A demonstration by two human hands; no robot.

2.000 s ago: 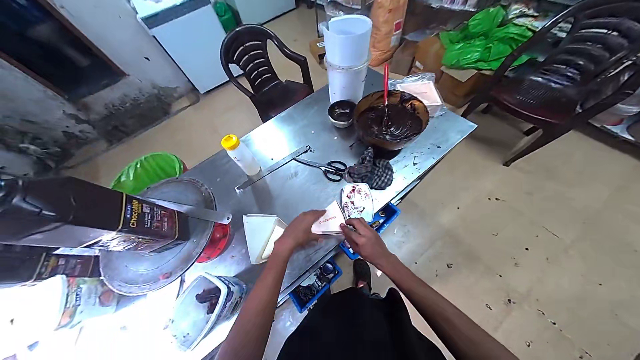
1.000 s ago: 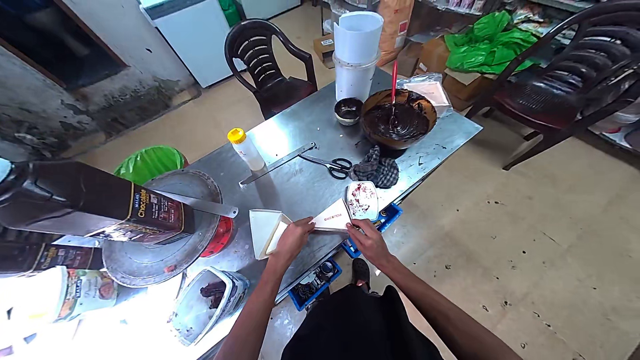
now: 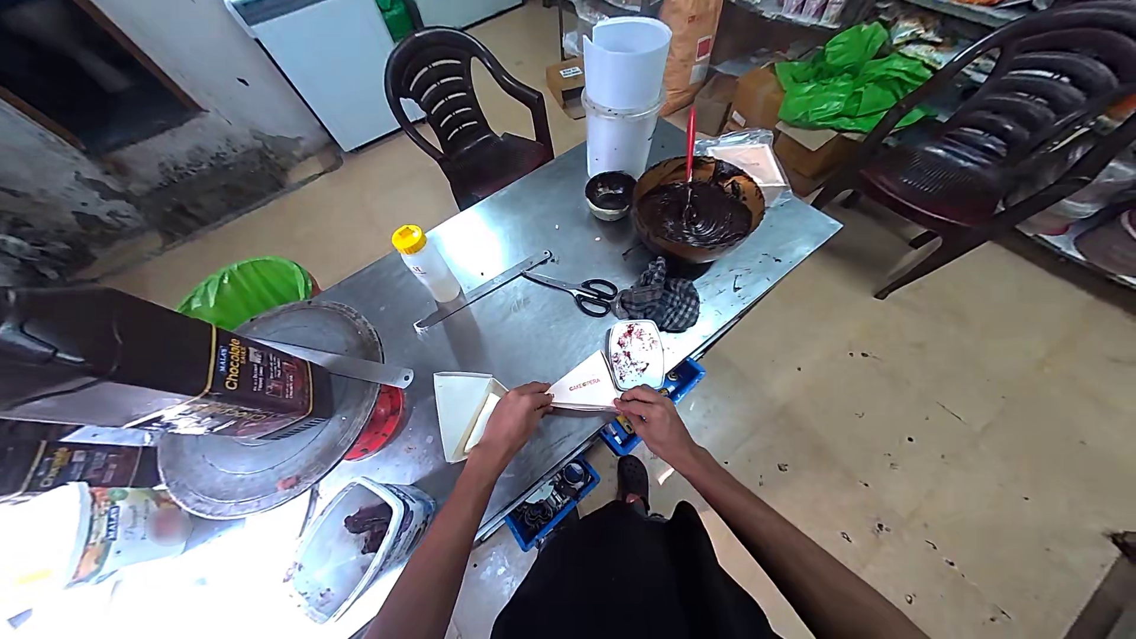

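Observation:
Both my hands grip a white triangular cardboard box [image 3: 586,383] that bears red writing, near the front edge of the steel table. My left hand [image 3: 517,415] pinches its narrow left end, and my right hand [image 3: 655,417] holds its wide right corner. Just left of my left hand stands a second triangular box [image 3: 461,404], with its pale inside showing. A small white tub [image 3: 635,352] with red and dark flecks sits beyond my right hand, beside the held box. A checked cloth [image 3: 658,300] lies behind the tub, next to black-handled scissors [image 3: 581,291].
A bowl of chocolate mixture [image 3: 697,217] with a red-handled tool stands at the far right. A metal strip [image 3: 484,291] lies by a yellow-capped bottle [image 3: 428,264]. On the left are a round turntable [image 3: 240,470], a large chocolate sauce container [image 3: 160,364] and an open tub [image 3: 355,550].
Two seconds ago the box was tilted up between my hands; it now lies flatter, stretched between them. My left hand has moved away from the narrow end's far side, towards me.

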